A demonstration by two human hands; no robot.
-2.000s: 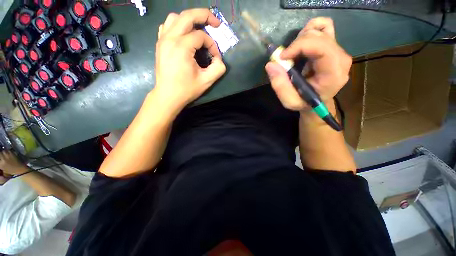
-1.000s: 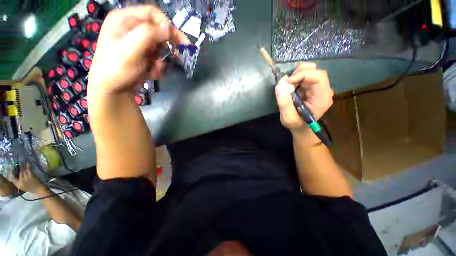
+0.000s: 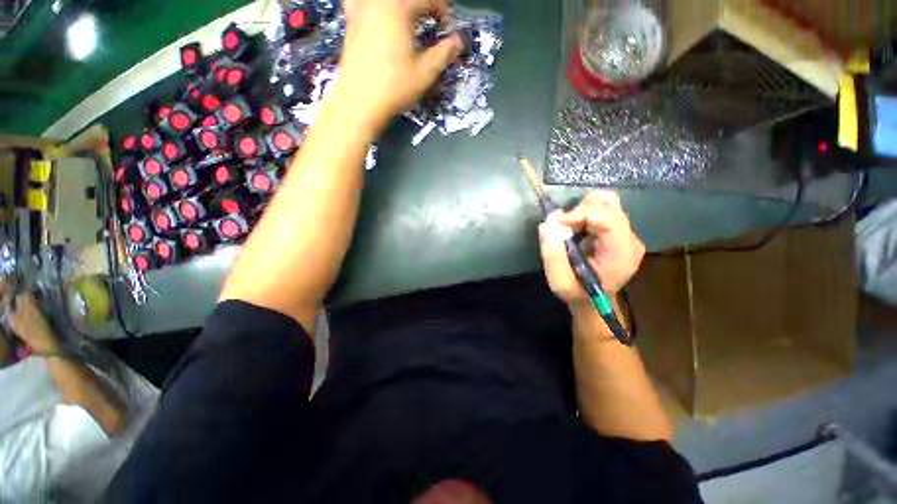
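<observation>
My right hand (image 3: 595,251) holds a soldering iron (image 3: 580,258) like a pen, its pale tip pointing up and left above the green mat. My left hand (image 3: 398,59) reaches to the top of the view, over a heap of small white and silvery boards (image 3: 462,94). Its fingers are bent and partly cut off by the upper edge, so I cannot tell whether it holds anything. Many black housings with red round faces (image 3: 182,177) lie to the left of my left forearm.
A red-rimmed round tub (image 3: 622,44) stands behind a dark tray with silvery specks (image 3: 629,143). A black cord crosses the right side. A cardboard box (image 3: 757,315) is below the bench's right edge. Another person's arm (image 3: 59,364) shows at lower left.
The view has shifted, showing more of the bench's back. My left hand has moved from near the housings up to the board heap. My right hand still holds the iron.
</observation>
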